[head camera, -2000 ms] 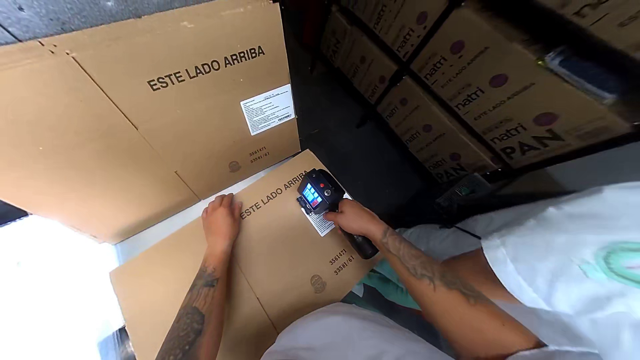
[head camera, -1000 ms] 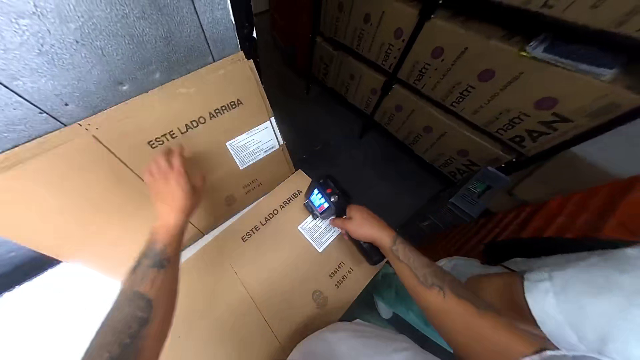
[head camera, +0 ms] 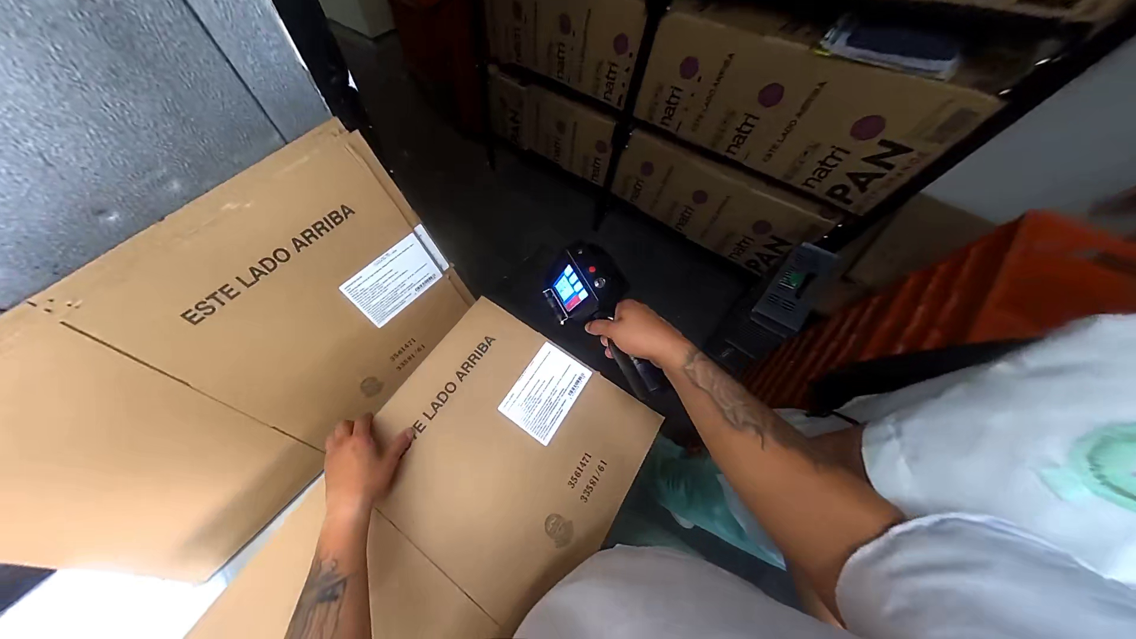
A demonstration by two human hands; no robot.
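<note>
My right hand [head camera: 641,334] grips the handle of a black handheld device, likely an inkjet coder [head camera: 581,284], whose small screen is lit. The device is to the right of the upper edge of a flattened cardboard box [head camera: 470,497], apart from its white label [head camera: 546,393]. On the left edge of this printed cardboard lies my left hand [head camera: 359,466], thumb spread from the fingers; whether it pinches the sheet is unclear. Behind it leans another flattened cardboard box [head camera: 257,355], with the same kind of print and a white label [head camera: 393,275].
Dark metal shelving [head camera: 628,115] with printed cardboard boxes [head camera: 745,115] stands across the aisle. Orange stacked crates [head camera: 932,302] are at the right, beside a grey device [head camera: 792,284]. A grey panel [head camera: 151,115] rises at the upper left.
My left hand was on the rear cardboard one second ago and is now on the front one. The coder, over the front sheet's label edge before, is now off the sheet. The view has shifted.
</note>
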